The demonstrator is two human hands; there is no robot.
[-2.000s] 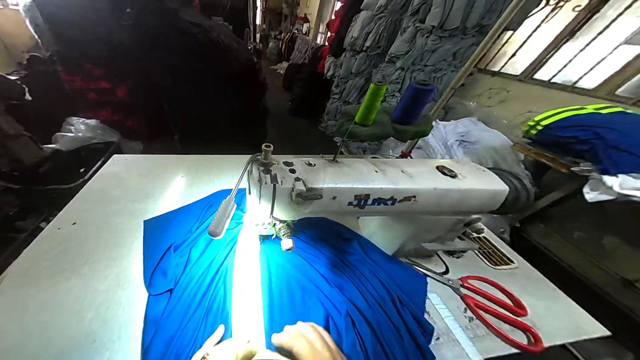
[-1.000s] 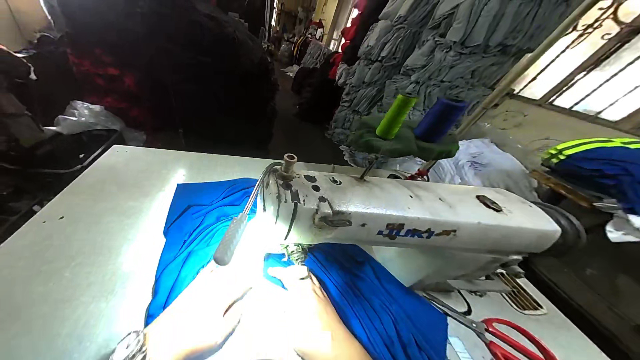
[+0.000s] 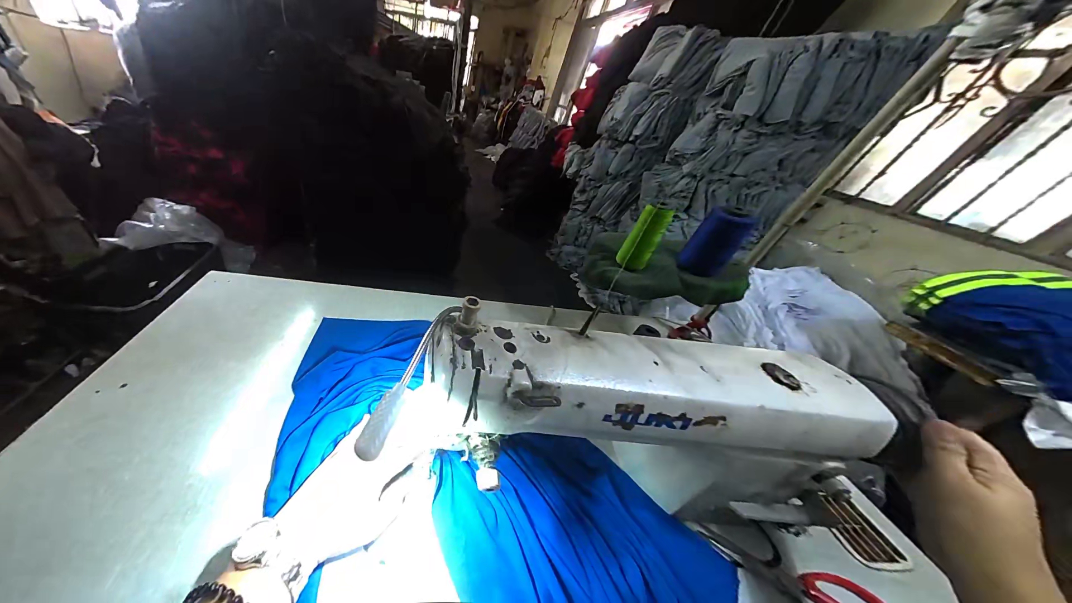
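A white Juki sewing machine (image 3: 670, 394) stands on the pale table, with blue fabric (image 3: 553, 519) spread under its needle area and to both sides. Left of the needle, my left hand (image 3: 394, 469) lies on the fabric; strong lamp glare washes out its fingers, so its grip cannot be made out. A watch is on that wrist. At the machine's right end, my right hand (image 3: 963, 469) rests against the dark handwheel (image 3: 909, 427), its fingers partly hidden behind it. Red-handled scissors (image 3: 837, 588) lie at the lower right, partly out of view.
Green (image 3: 645, 238) and blue thread cones (image 3: 716, 241) stand behind the machine. A small lamp (image 3: 381, 423) hangs over the left of the needle area. Stacked grey garments (image 3: 720, 134) rise behind. Blue garments with yellow stripes (image 3: 997, 310) lie at the right, near a barred window.
My right hand has moved from the fabric near the needle to the handwheel at the right. My left hand remains left of the needle. The view has shifted.
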